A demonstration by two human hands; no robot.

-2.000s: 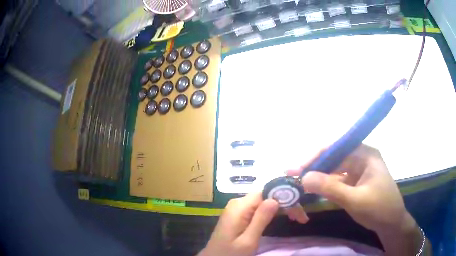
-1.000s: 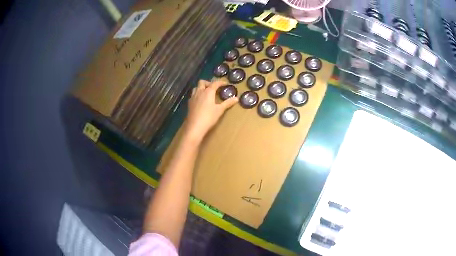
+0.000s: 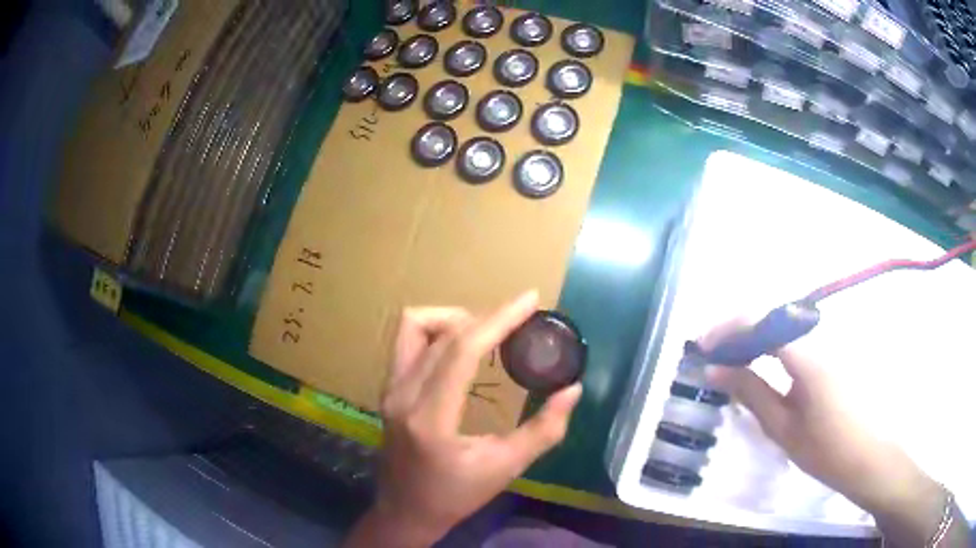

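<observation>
My left hand (image 3: pixel 450 412) holds a round black-rimmed component (image 3: pixel 545 351) between thumb and fingers, over the lower right of the cardboard sheet (image 3: pixel 369 246). My right hand (image 3: pixel 829 412) is over the left part of the white tray (image 3: pixel 749 236) and holds the dark-blue corded tool (image 3: pixel 773 332). Its fingertips are at a dark component (image 3: pixel 694 355) at the top of a short column. Whether they grip it is not clear. Several components stand upright below it, like this dark bar (image 3: pixel 686 435). Other components (image 3: pixel 538 173) lie face up in rows on the cardboard.
Stacked brown cardboard (image 3: pixel 198 150) stands at the left. Clear plastic trays (image 3: pixel 792 80) are stacked at the back right. The tool's red cord (image 3: pixel 899 264) runs to the right edge. Yellow tape (image 3: pixel 225 350) lines the bench edge, with a pale ridged stack (image 3: pixel 161 508) below.
My left hand has moved right and nearer from the rows with a component, leaving its place there bare. My right hand with the tool has come into view at the tray, where another component shows.
</observation>
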